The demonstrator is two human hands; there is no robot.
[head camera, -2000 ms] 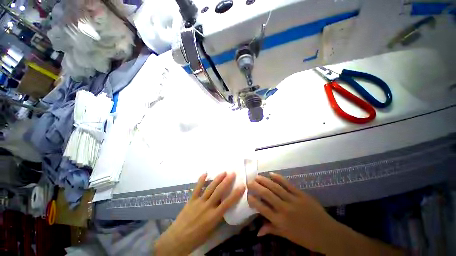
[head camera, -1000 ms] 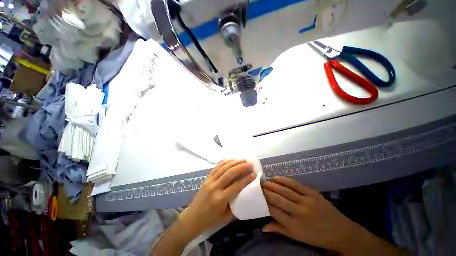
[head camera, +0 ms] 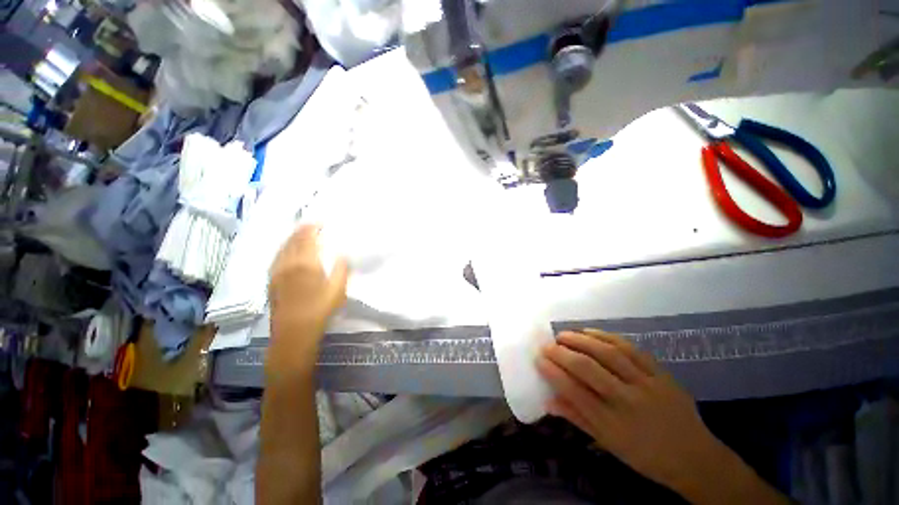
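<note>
A white fabric strip (head camera: 520, 360) with a rounded near end lies across the table's front edge, running up toward the needle area of the sewing machine (head camera: 651, 59). My right hand (head camera: 606, 380) rests at its right side, fingertips on its edge. My left hand (head camera: 304, 281) is away to the left, fingers spread, at white cloth on the table beside the stacked white strips (head camera: 242, 286). Glare hides what its fingertips touch. The presser foot area (head camera: 558, 178) is beyond the strip; its exact contact is washed out.
Scissors with red and blue handles (head camera: 754, 187) lie right of the needle. A tied white bundle (head camera: 202, 217) and blue-grey fabric (head camera: 148, 217) are at the left. A measuring tape (head camera: 424, 350) runs along the front edge. Loose cloth (head camera: 394, 444) hangs below it.
My left hand has left the strip and moved left across the table. My right hand stays by the strip. The strip now lies flatter, and the view has shifted.
</note>
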